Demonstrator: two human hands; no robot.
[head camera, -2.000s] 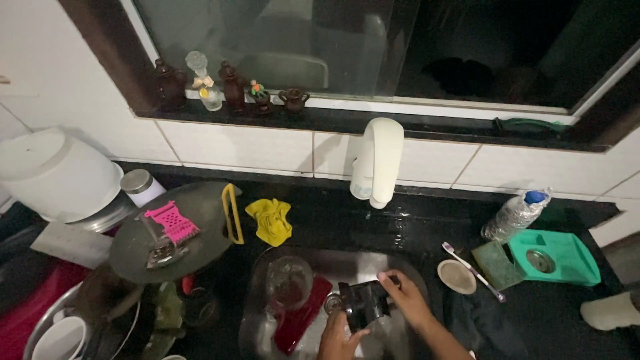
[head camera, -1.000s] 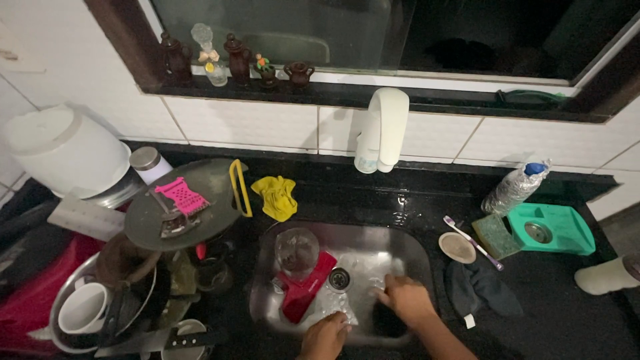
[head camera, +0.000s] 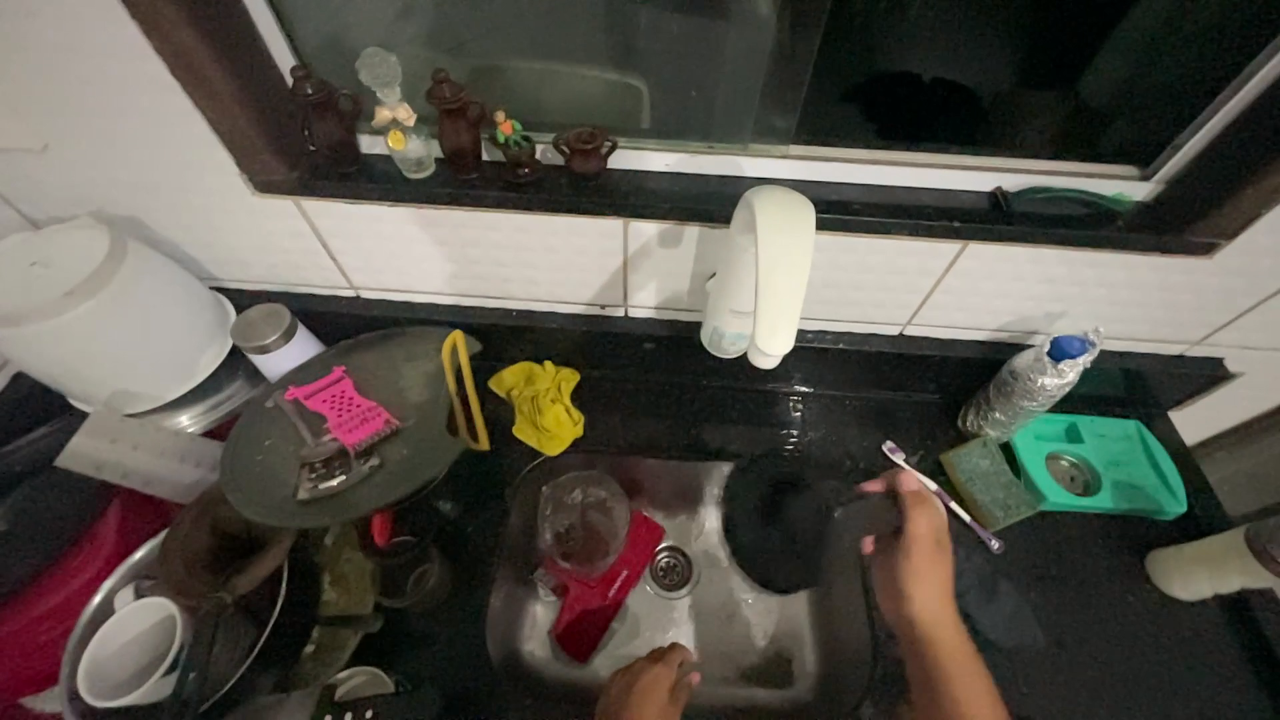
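Note:
My right hand (head camera: 912, 545) has its fingers on a dark object (head camera: 785, 520), rounded and blurred, over the right side of the steel sink (head camera: 745, 640); its exact kind cannot be told. Near the sink's front edge, my left hand (head camera: 648, 685) is partly cut off by the view, its fingers curled, and no object shows in it. A red plastic piece (head camera: 607, 590) lies in the sink left of the drain strainer (head camera: 671, 570), with a clear round container (head camera: 583, 520) touching its upper end. Behind the sink stands a white faucet (head camera: 765, 275).
Right of the sink are a toothbrush (head camera: 945, 497), a sponge (head camera: 990, 482), a green plastic holder (head camera: 1140, 465) and a foil-wrapped bottle (head camera: 1030, 385). At left, a yellow cloth (head camera: 540, 405) lies near a round lid (head camera: 270, 450) bearing a pink grater (head camera: 345, 408); a white mug (head camera: 130, 650) sits among dishes.
Two seconds ago both hands were together at a dark object over the sink. They are now apart, my right hand farther right and up. The dark object now shows over the sink's right side.

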